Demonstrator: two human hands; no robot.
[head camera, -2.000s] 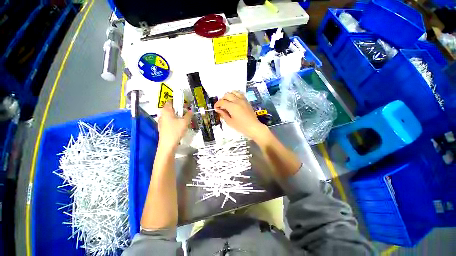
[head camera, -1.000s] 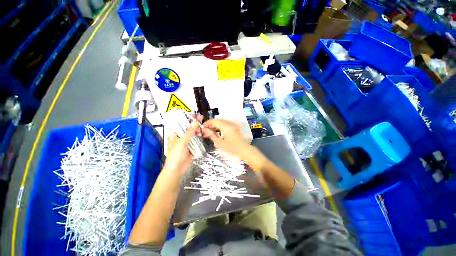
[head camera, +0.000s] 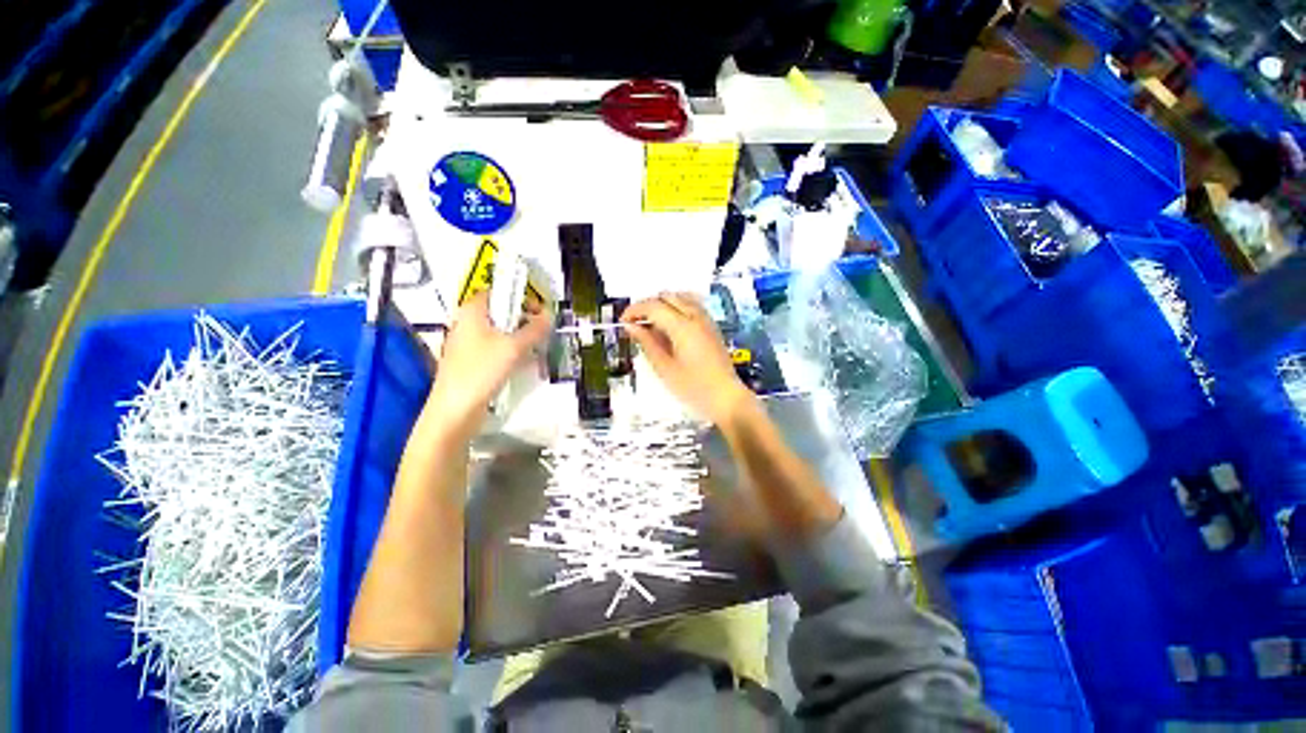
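A single thin white rod (head camera: 602, 327) lies across the narrow dark upright fixture (head camera: 584, 375). My right hand (head camera: 679, 344) pinches the rod's right end. My left hand (head camera: 494, 348) is at the left of the fixture with a bunch of white rods (head camera: 509, 292) standing between its fingers; its fingertips are near the rod's left end, and whether they touch it is unclear. A loose pile of white rods (head camera: 616, 501) lies on the dark metal plate (head camera: 501, 573) in front of the fixture.
A blue tote (head camera: 358, 473) heaped with white rods stands at left. Red-handled scissors (head camera: 645, 110) lie on the white machine's (head camera: 573, 172) ledge. A crumpled clear bag (head camera: 874, 358), a light blue stool (head camera: 1074, 430) and blue bins (head camera: 1132, 158) are at right.
One second ago both hands were together over the bunch, nearer the pile. They have since moved apart to either side of the fixture, with one rod across it. The camera view has shifted.
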